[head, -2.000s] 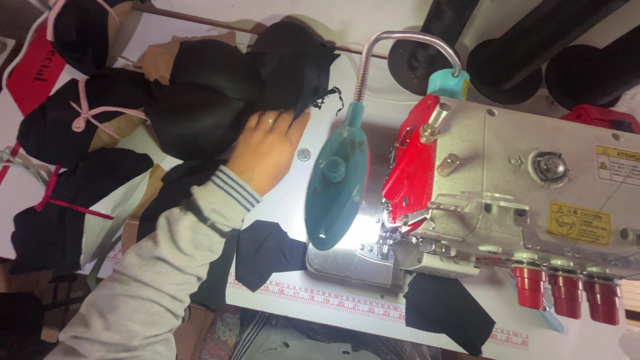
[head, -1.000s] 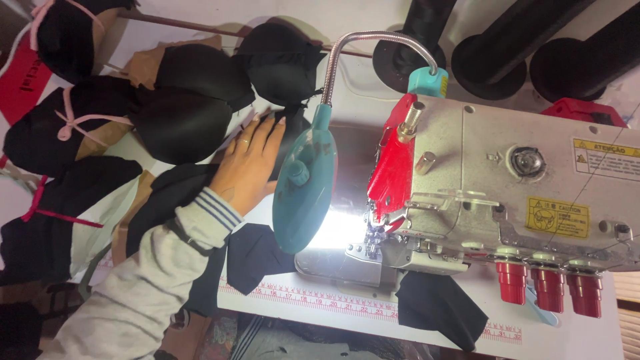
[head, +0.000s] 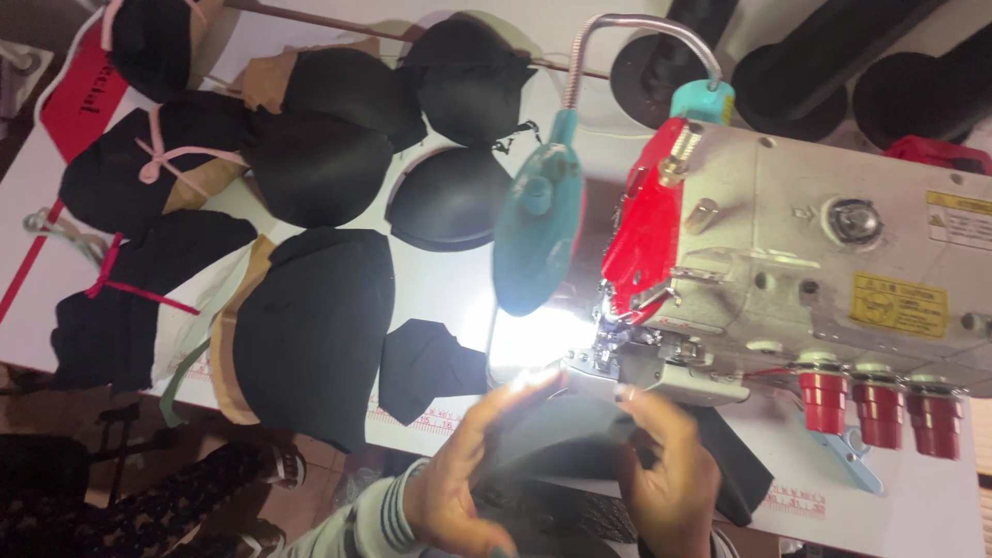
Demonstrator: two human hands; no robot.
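My left hand point(head: 473, 465) and my right hand point(head: 670, 473) hold a dark, curved bra cup point(head: 562, 449) between them, just in front of the sewing machine's needle area point(head: 608, 349). The cup is blurred, and its lower part runs into shadow. The industrial overlock machine point(head: 775, 232) has a red front guard and red knobs. A teal gooseneck lamp point(head: 539, 225) lights its plate brightly. Flat black fabric pieces lie on either side, one left of the plate point(head: 426, 368) and one partly behind my right hand point(head: 732, 465).
Black moulded cups point(head: 322, 170) and a cup with its inside up point(head: 446, 198) lie left of the lamp. Stacked black pieces point(head: 310, 333) and bundles with pink ties point(head: 155, 159) lie farther left. Blue thread snips point(head: 849, 457) rest at right. A person's legs point(head: 194, 484) show lower left.
My left hand has moved from the black pieces at left to the front of the machine. My right hand has come into view. A cup is now between both hands.
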